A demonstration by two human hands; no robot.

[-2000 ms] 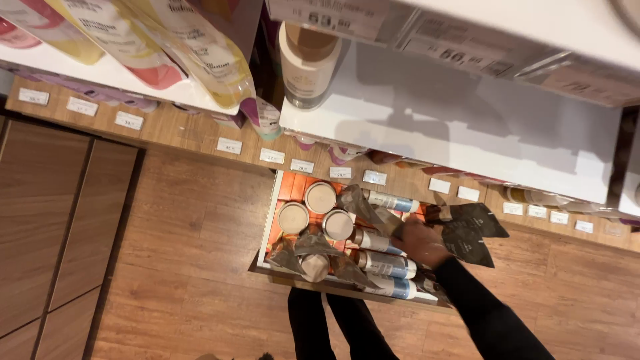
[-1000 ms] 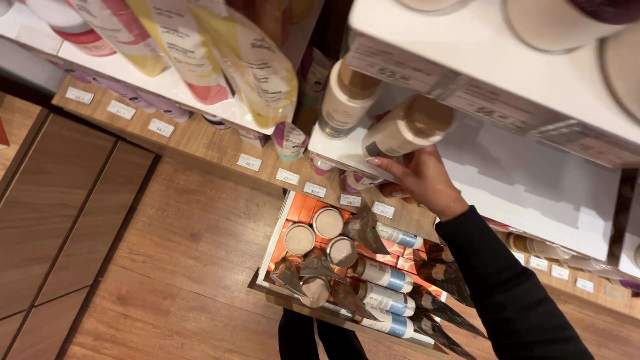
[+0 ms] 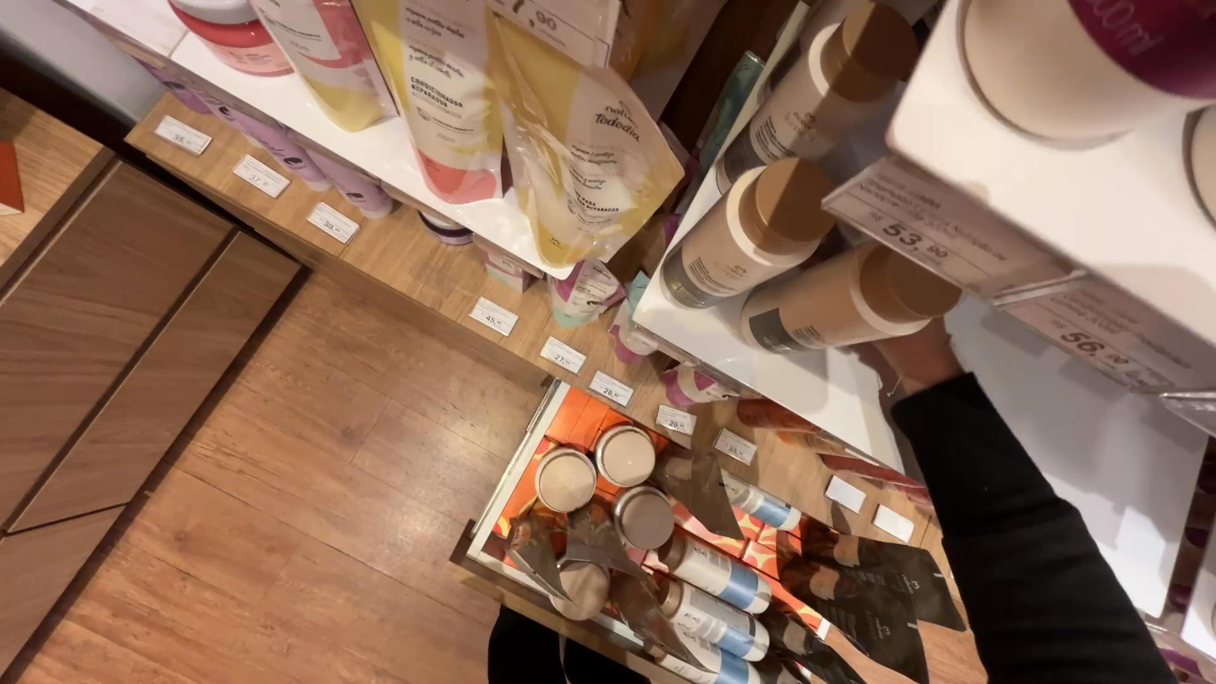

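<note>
My right hand (image 3: pixel 914 359) reaches onto the white shelf at the right, behind a beige bottle with a brown cap (image 3: pixel 826 309). The bottle hides its fingers, so whether it grips anything does not show. Beside that bottle stands a similar beige bottle (image 3: pixel 727 252), and another brown-capped bottle (image 3: pixel 807 104) is farther back. Below, an open drawer (image 3: pixel 503 470) holds round-lidded jars (image 3: pixel 624 454), white bottles with blue bands (image 3: pixel 712 575) and dark brown refill pouches (image 3: pixel 855 598). My left hand is out of view.
Yellow and white conditioner pouches (image 3: pixel 594 161) stand on the left shelf. A wooden ledge (image 3: pixel 399 271) with price tags runs below the shelves. An upper white shelf (image 3: pixel 1064 180) overhangs my right forearm. Wooden cabinet fronts (image 3: pixel 104 313) are at the left.
My right hand has gone from the drawer up to the shelf, where it held a beige bottle a second ago, and now reaches behind the bottles. The view has moved closer to the shelf.
</note>
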